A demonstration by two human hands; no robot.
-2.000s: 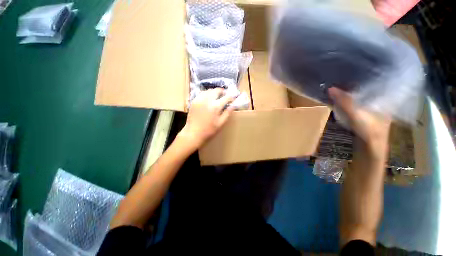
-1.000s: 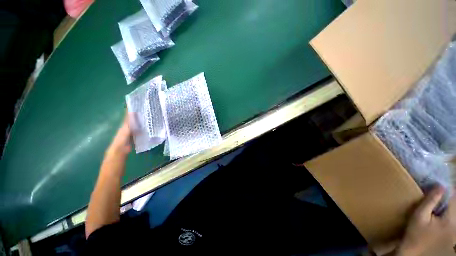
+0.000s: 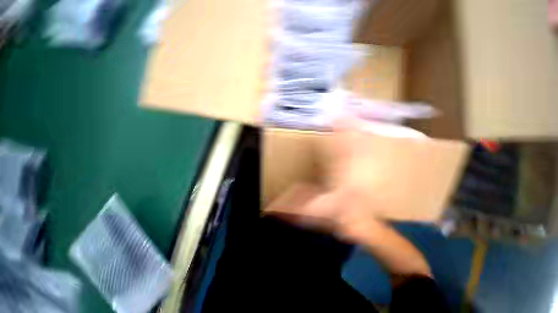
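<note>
The picture is strongly blurred. An open tan carton (image 3: 404, 177) stands in front of me with its flaps out. Clear bubble bags (image 3: 306, 61) are stacked along its left side. A pale, blurred bag-like shape (image 3: 391, 111) lies across the near part of the opening. My right hand (image 3: 345, 205) is smeared by motion over the near flap, its forearm coming from the lower right; its grip is unclear. My left hand cannot be made out separately from the skin-coloured blur at the near flap.
A single bubble bag (image 3: 122, 260) lies near the pale edge (image 3: 205, 214) of the green bench (image 3: 122, 153). More bags (image 3: 21, 202) lie at the left and top left. Dark stacked material (image 3: 489, 183) is right of the carton, above a blue floor with a yellow line (image 3: 476, 269).
The view has swung back from the bench to the carton. One bag now lies where two lay by the bench edge. My right hand is now over the near flap.
</note>
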